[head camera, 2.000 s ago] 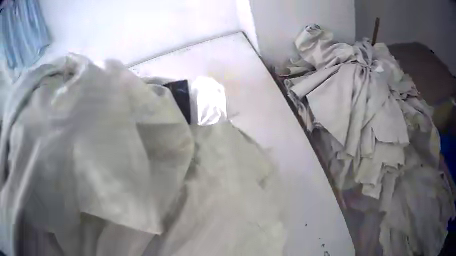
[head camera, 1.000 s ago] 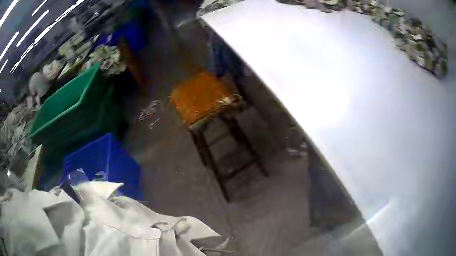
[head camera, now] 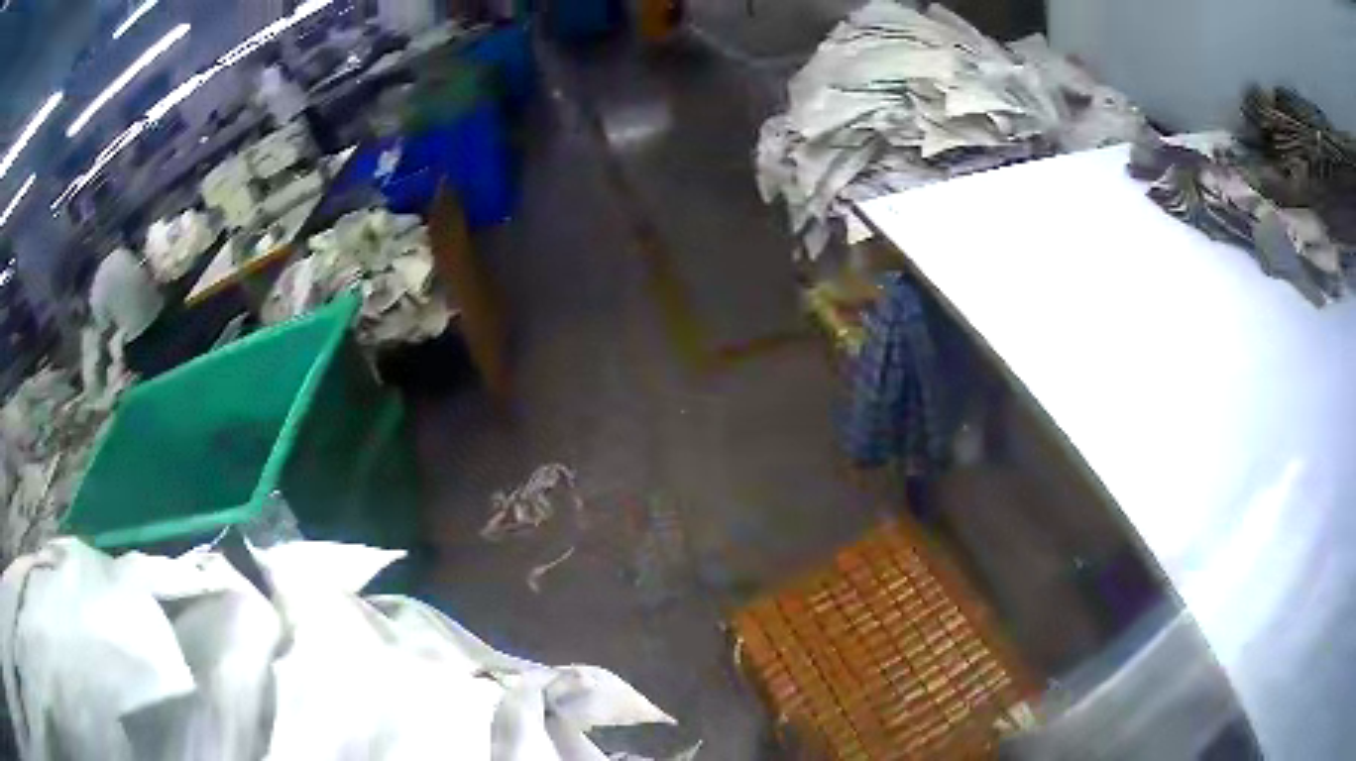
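Observation:
A large heap of off-white garments [head camera: 357, 677] fills the lower left of the view, close to the camera. Its edges are loose and folded, and it hangs over the near side of the green bin. Neither of my hands shows; whether they are under the cloth cannot be seen. The white table [head camera: 1101, 342] runs along the right side. A tall garment pile [head camera: 907, 112] stands at the table's far end.
An orange-brown slatted stool [head camera: 885, 647] stands at the bottom, beside the table. A green bin [head camera: 223, 431] is at left, with a blue bin [head camera: 461, 164] behind. Checked cloth [head camera: 892, 372] hangs by the table's edge. Scraps [head camera: 528, 501] lie on the floor. Dark bundles [head camera: 1249, 201] lie at the wall.
The stool has moved nearer, to the bottom of the view. The far garment pile has come into view. The cloth heap stays at the lower left; the near blue bin has left the view.

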